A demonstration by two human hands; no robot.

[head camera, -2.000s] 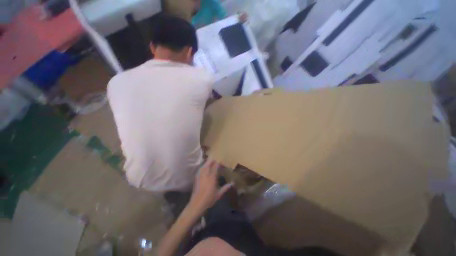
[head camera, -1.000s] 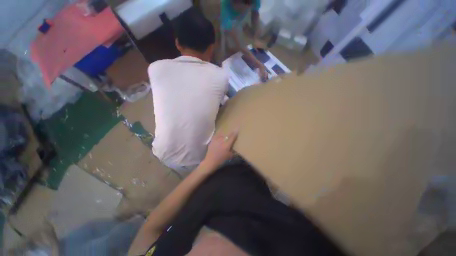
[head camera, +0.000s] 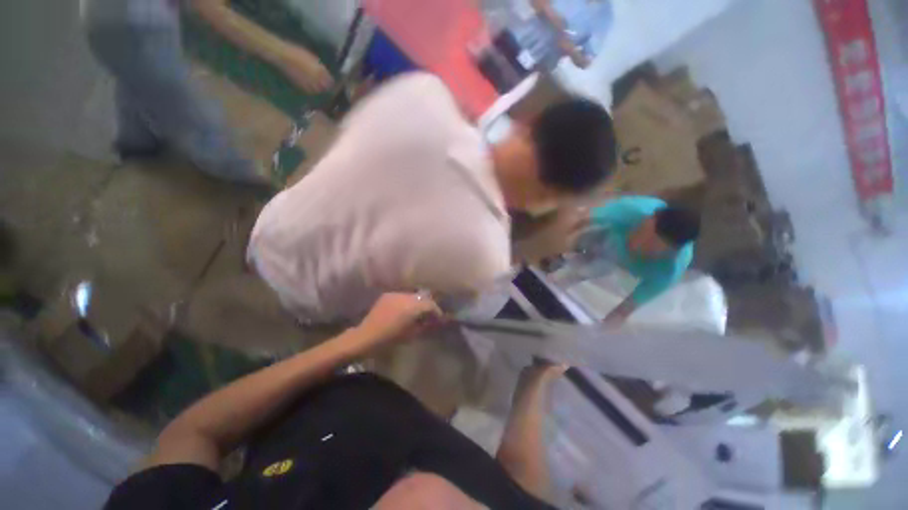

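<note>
A large cardboard sheet [head camera: 647,349] extends to the right in front of me, seen nearly edge-on and blurred. My left hand [head camera: 403,314] is closed on its near left end. My right hand [head camera: 543,375] is at the sheet's lower side, partly hidden and blurred; its grip is unclear. White printed cartons or blanks with black panels [head camera: 602,406] lie below and beyond the sheet.
A person in a pale shirt [head camera: 383,204] bends close beside my left hand. A person in teal [head camera: 657,269] is beyond the sheet. Other people stand at the top left and near the red table [head camera: 423,40]. Brown cartons [head camera: 662,139] are piled behind.
The view has swung and tilted. The sheet has turned from showing its broad brown face to nearly edge-on. My left hand now grips its end, and my right hand has come into view.
</note>
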